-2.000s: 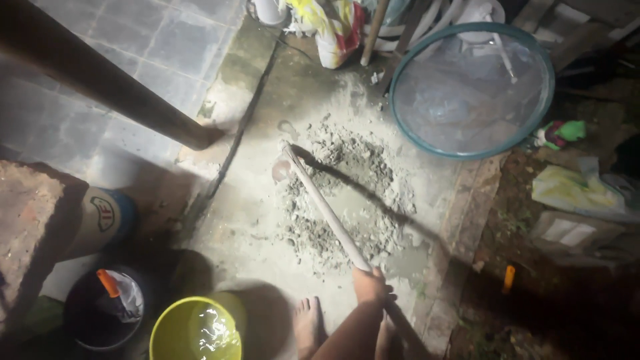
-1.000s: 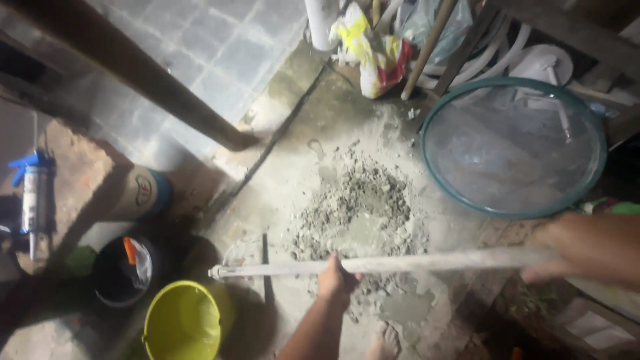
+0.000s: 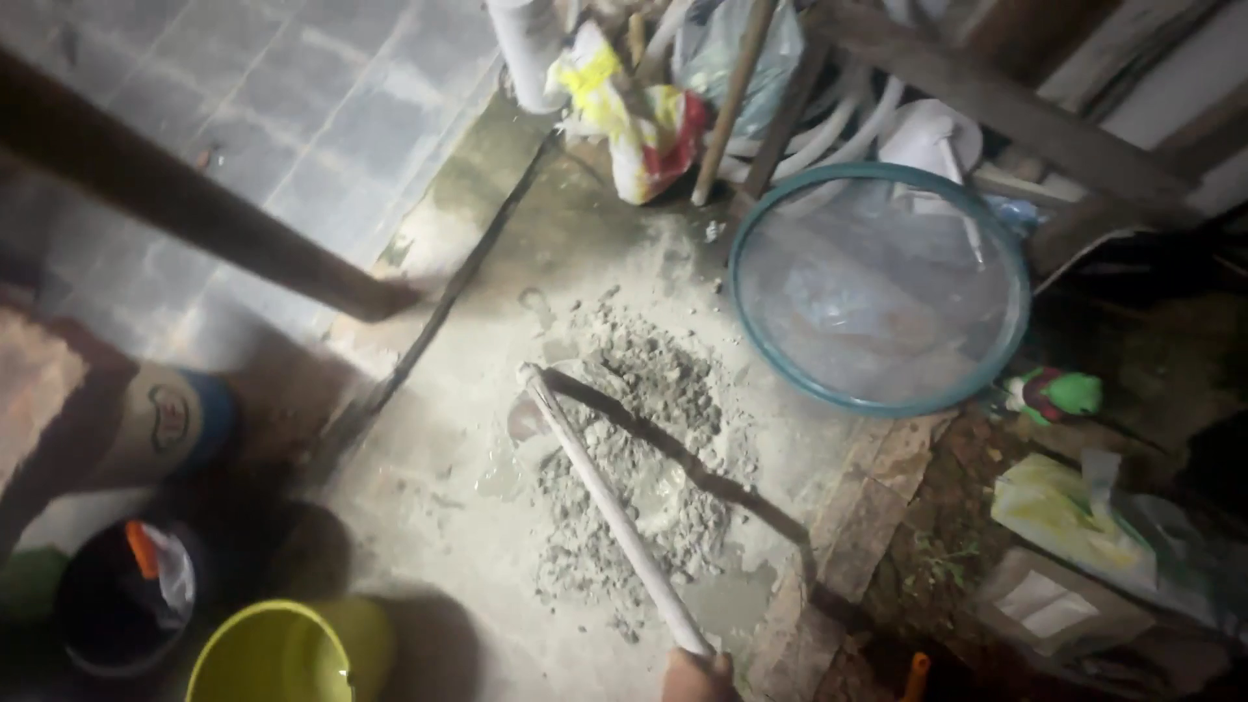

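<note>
A hoe with a long pale wooden handle (image 3: pixel 619 517) slants across a heap of grey, crumbly wet mortar (image 3: pixel 663 390) on the concrete floor. Its blade (image 3: pixel 527 421) is at the heap's left side, partly smeared with the mix. At the bottom edge one hand, apparently my left hand (image 3: pixel 698 675), grips the handle; only its upper part shows. My right hand is out of view. A wet patch lies in the middle of the heap, and the shadow of the handle crosses it.
A round sieve with a teal rim (image 3: pixel 746 336) lies right of the heap. A yellow-green bucket (image 3: pixel 366 648) and a black bucket (image 3: pixel 117 624) stand lower left. A wooden post (image 3: pixel 244 234) rises at the left; a plastic bag (image 3: pixel 653 146) lies at the top.
The hoe has swung from lying level across the view, held in both hands, to slanting over the heap with its blade at the mortar. My right hand has left the view.
</note>
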